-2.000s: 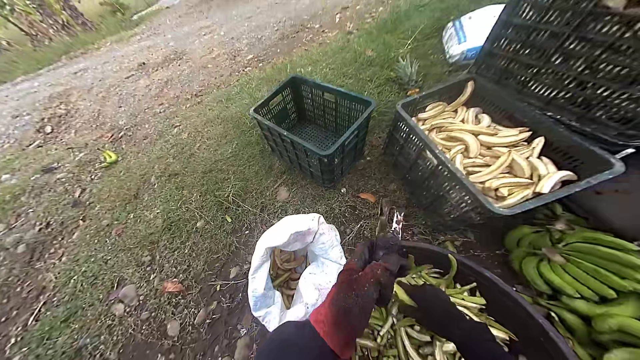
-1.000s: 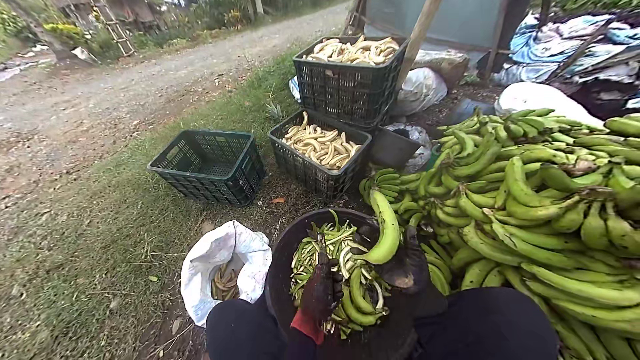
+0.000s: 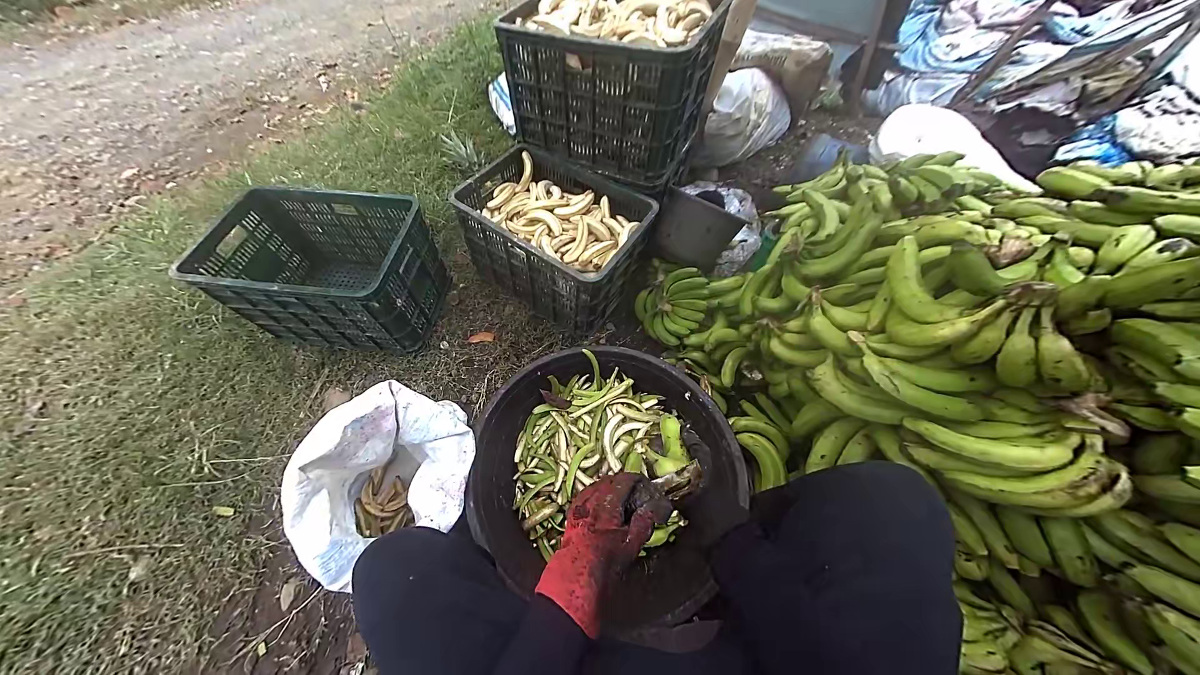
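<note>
My left hand [image 3: 614, 520], in a dirty red and dark glove, is over a round black tub [image 3: 717, 412]. Its fingers are curled beside the brown stem end of some green bananas [image 3: 670, 450]; whether they grip it cannot be told. Under and behind the hand lie green and pale banana peels [image 3: 586, 427]. I cannot make out my right hand. Left of the tub stands an open white sack [image 3: 323, 478] with brownish pieces [image 3: 382, 502] inside.
A dark green crate [image 3: 300, 291] stands at left on grass. Peeled bananas fill a second crate [image 3: 553, 220] and a taller crate [image 3: 609, 103] behind it. A large heap of green bananas [image 3: 937, 375] covers the right side. Sacks [image 3: 745, 117] lie behind.
The green banana held up over the tub a second ago no longer shows there, nor does my right hand. My left hand has moved right across the peels.
</note>
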